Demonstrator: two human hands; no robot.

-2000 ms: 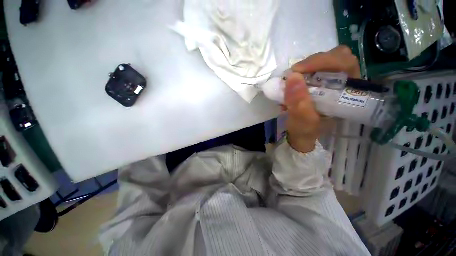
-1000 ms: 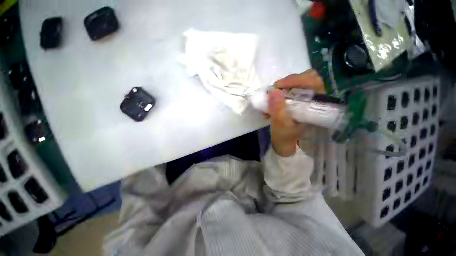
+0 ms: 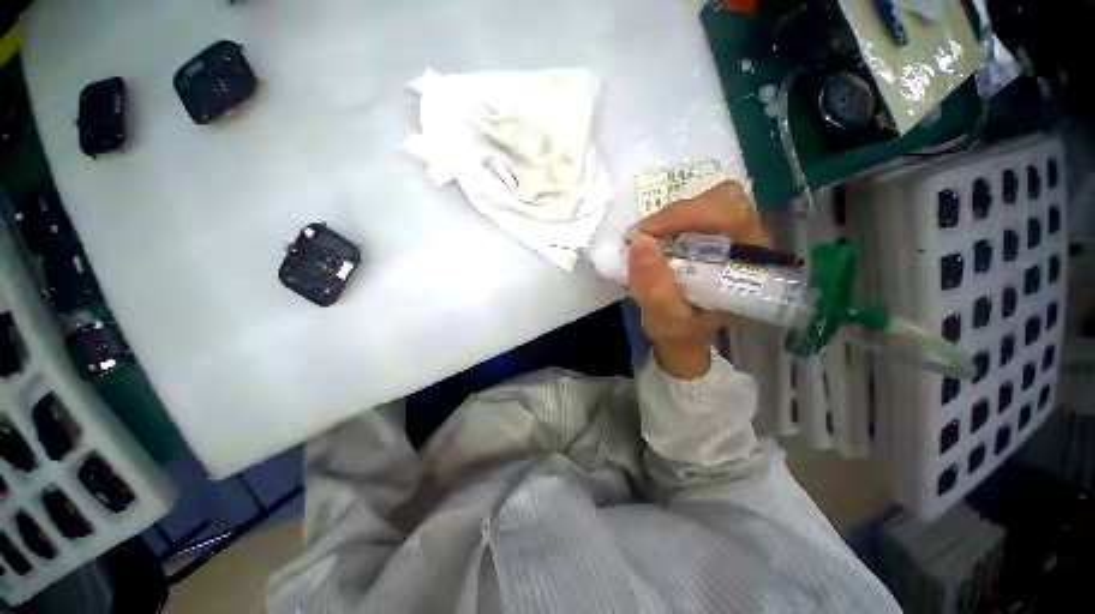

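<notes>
My right hand [image 3: 690,264] holds the white dispensing syringe [image 3: 745,288] near its front end, with a dark pen-like item [image 3: 733,250] lying along it. The syringe has a green adapter [image 3: 826,300] and a pale hose at its rear. Its tip points left, at the lower corner of the crumpled white cloth [image 3: 522,150]. A black watch housing [image 3: 319,264] lies on the white board [image 3: 408,300], left of the cloth and apart from the syringe. My left hand is not in view; only the sleeve shows.
Two more black housings [image 3: 216,82] [image 3: 103,115] lie at the board's upper left. A printed paper label [image 3: 675,182] is by my right hand. Trays of housings stand at left [image 3: 142,510] and right [image 3: 919,462]. A round dark container [image 3: 845,98] and cream scrap board [image 3: 919,60] are upper right.
The view has shifted, bringing the two upper-left housings fully into sight. My right hand still holds the syringe near the cloth's lower corner. The paper label shows more clearly.
</notes>
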